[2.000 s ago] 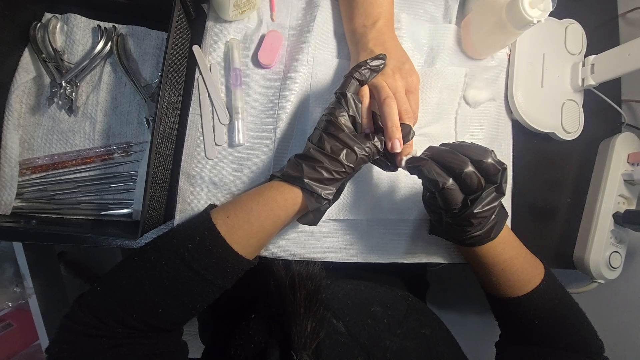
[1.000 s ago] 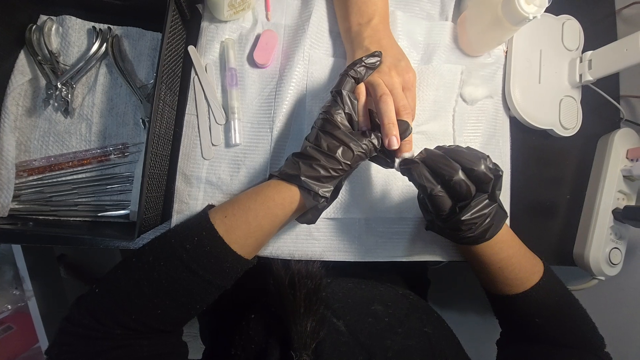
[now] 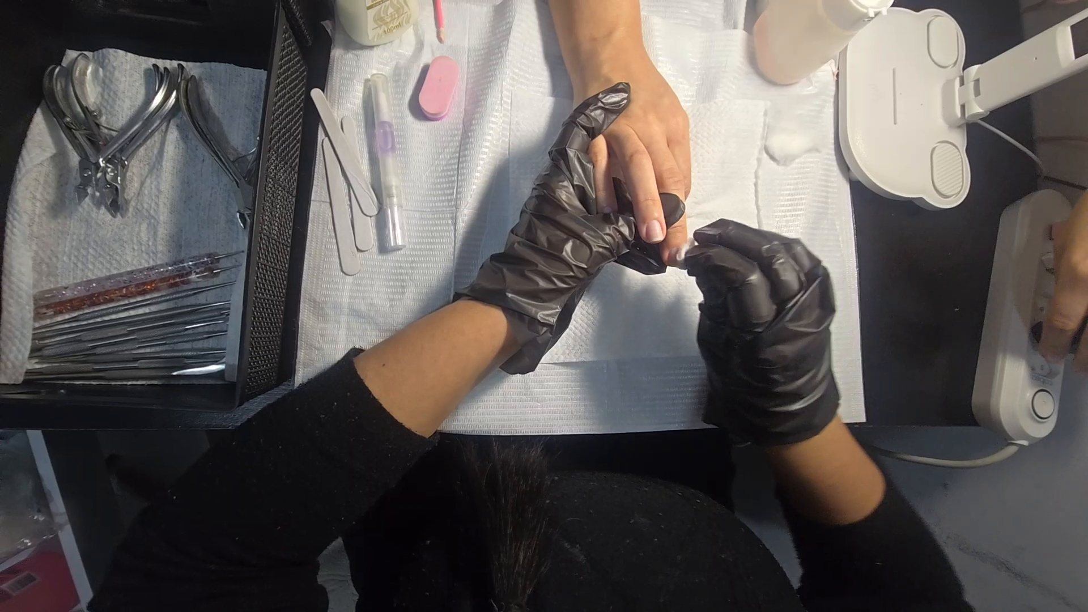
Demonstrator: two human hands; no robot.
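My left hand (image 3: pixel 569 225), in a black disposable glove, holds the fingers of another person's bare hand (image 3: pixel 637 127), which reaches in from the top. My right hand (image 3: pixel 765 323), gloved the same way, has its fingertips pinched on a small white piece, apparently cotton (image 3: pixel 682 252), against one fingertip of that hand. Most of the white piece is hidden by my fingers. White textured paper towels (image 3: pixel 527 399) lie beneath the hands. A loose cotton pad (image 3: pixel 790 143) lies to the right of the other person's hand.
Left of my hands are nail files (image 3: pixel 342 208), a clear capped tube (image 3: pixel 387 161) and a pink buffer (image 3: pixel 438 87). A black mesh tray (image 3: pixel 255 297) holds cuticle nippers (image 3: pixel 106 157) and metal tools (image 3: pixel 136 340). On the right stand a bottle (image 3: pixel 803 38), a white lamp base (image 3: pixel 905 110) and a power strip (image 3: pixel 1016 340).
My hands stay nearly in place. A bare hand at the far right edge, by the power strip, shows more than it did before.
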